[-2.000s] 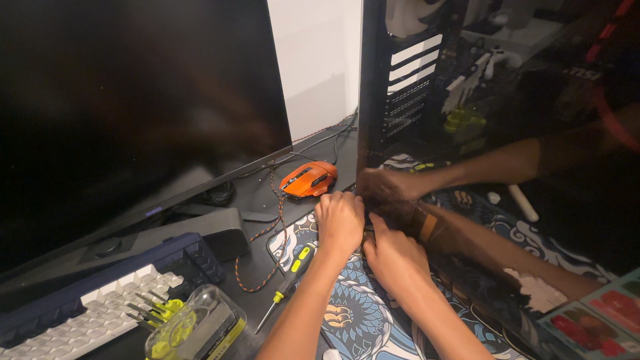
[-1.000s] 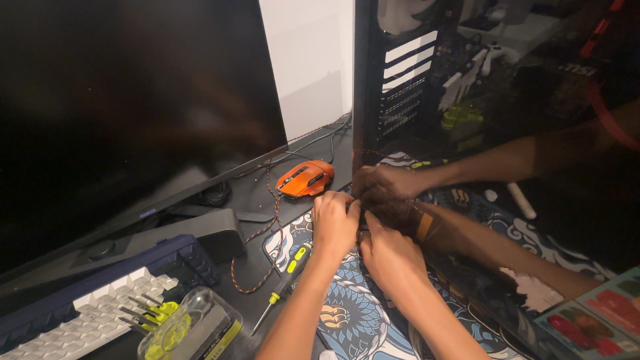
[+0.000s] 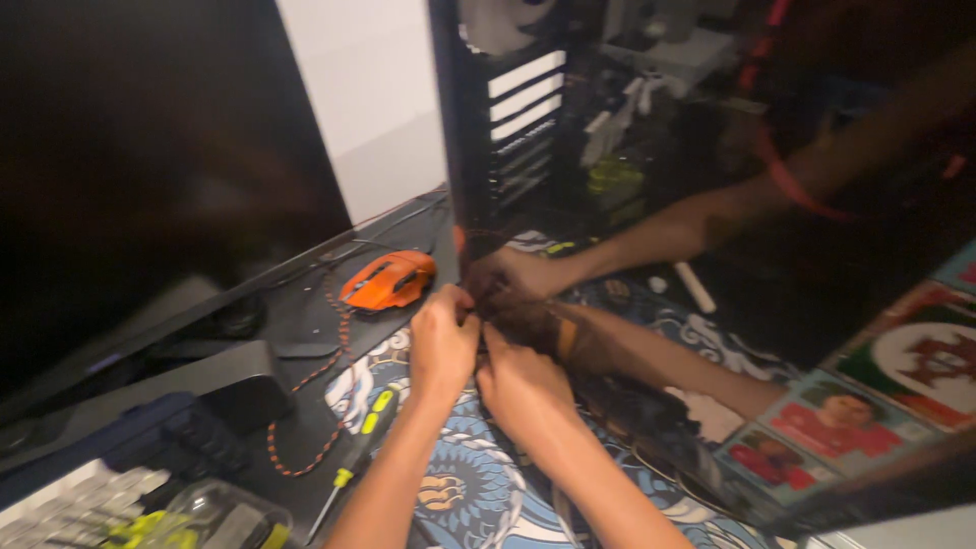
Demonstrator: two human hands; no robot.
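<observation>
A black computer case with a glossy side panel (image 3: pixel 686 252) stands on the right and mirrors both my arms. My left hand (image 3: pixel 446 335) is at the lower corner of the panel, its fingertips bent against the edge. Just beside it, my right hand (image 3: pixel 526 381) reaches the panel's bottom edge with its fingers curled. What the fingertips touch or hold is hidden. Both hands are above a patterned desk mat (image 3: pixel 473 473). A black and yellow-green screwdriver (image 3: pixel 366 435) lies left of my left forearm.
An orange computer mouse (image 3: pixel 390 280) with a braided cable lies behind my left hand. A monitor (image 3: pixel 152 152) stands at the left, above a grey speaker bar (image 3: pixel 221 381). A keyboard (image 3: pixel 69 503) and a clear plastic case (image 3: pixel 229 515) are at lower left. Photo stickers (image 3: pixel 839 419) are on the panel.
</observation>
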